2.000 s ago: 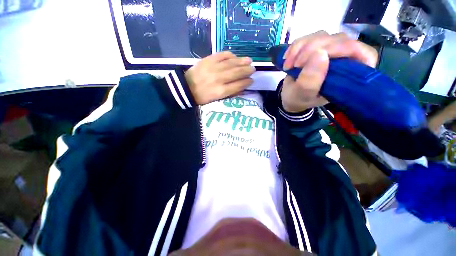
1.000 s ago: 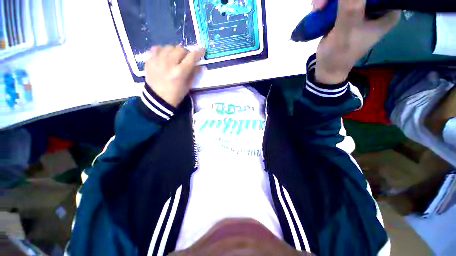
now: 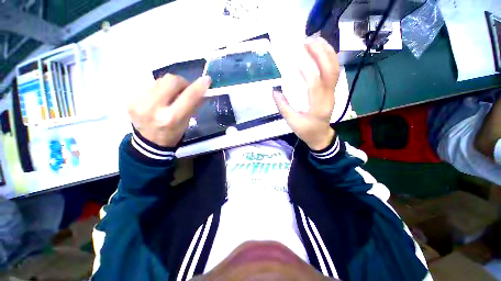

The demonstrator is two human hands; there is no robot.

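The white-rimmed housing (image 3: 243, 89) is raised and tilted over the black fixture (image 3: 206, 133), with its blurred dark teal face (image 3: 241, 67) showing. My left hand (image 3: 165, 107) pinches the housing's left edge between thumb and fingers. My right hand (image 3: 313, 90) has its fingers spread beside the housing's right end. Its thumb tip is close to the corner, and I cannot tell if it touches. The blue screwdriver (image 3: 319, 16) shows at the top edge, beyond my right fingertips, partly cut off by the frame.
A parts rack (image 3: 48, 88) and small blue parts (image 3: 64, 153) lie on the left. A black cable (image 3: 357, 79) crosses the bench on the right, near a metal mechanism (image 3: 371, 35) and clear plastic (image 3: 422, 27). A red stool (image 3: 404, 134) and a person's arm (image 3: 489, 129) are at the right.
My right hand has let go of the screwdriver and moved in beside the housing. The housing, flat on the bench before, is now lifted and tilted by my left hand. The view has shifted.
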